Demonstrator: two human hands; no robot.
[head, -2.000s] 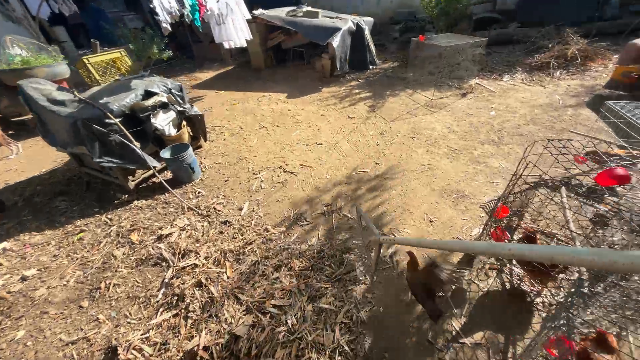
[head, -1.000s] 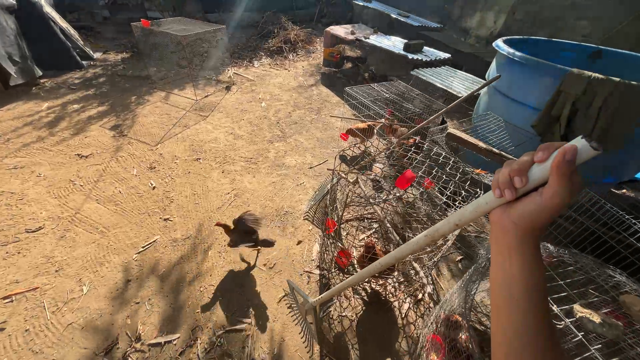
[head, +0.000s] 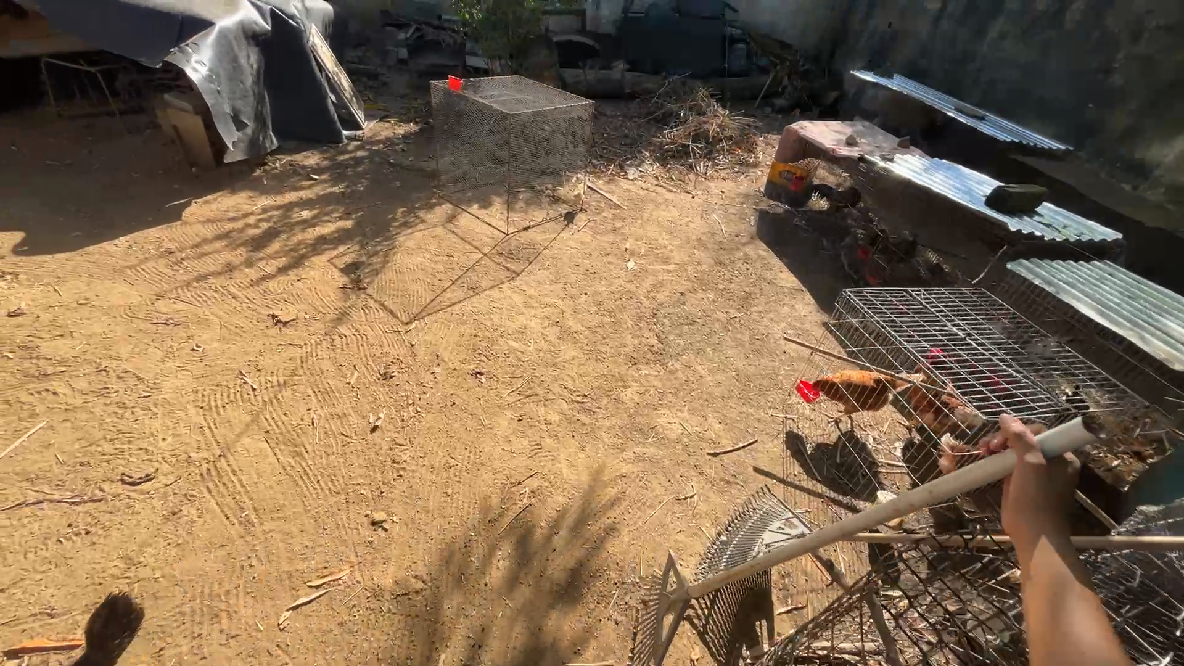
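My right hand (head: 1038, 476), at the lower right, is closed around the upper end of the pale pole of a fan rake (head: 869, 518). The pole slants down to the left, and the rake's tined head (head: 668, 606) is near the bottom edge. A second fan-shaped rake head (head: 754, 536) lies just behind it, with another thin pole running right beneath my hand. Brown chickens (head: 856, 390) stand in a wire cage (head: 953, 324) beyond my hand. My left hand is out of the frame.
A wire mesh cage (head: 513, 139) stands at the back beside dry brush (head: 708, 129). Corrugated metal sheets (head: 990, 190) cover low pens along the right wall. A draped tarp (head: 231, 83) is at the upper left. Part of a dark bird (head: 113, 624) shows at the lower left. Wire netting (head: 934, 601) fills the bottom right.
The view has swung right and then partly back left. My right hand, unseen two seconds ago, has come into view holding the rake pole.
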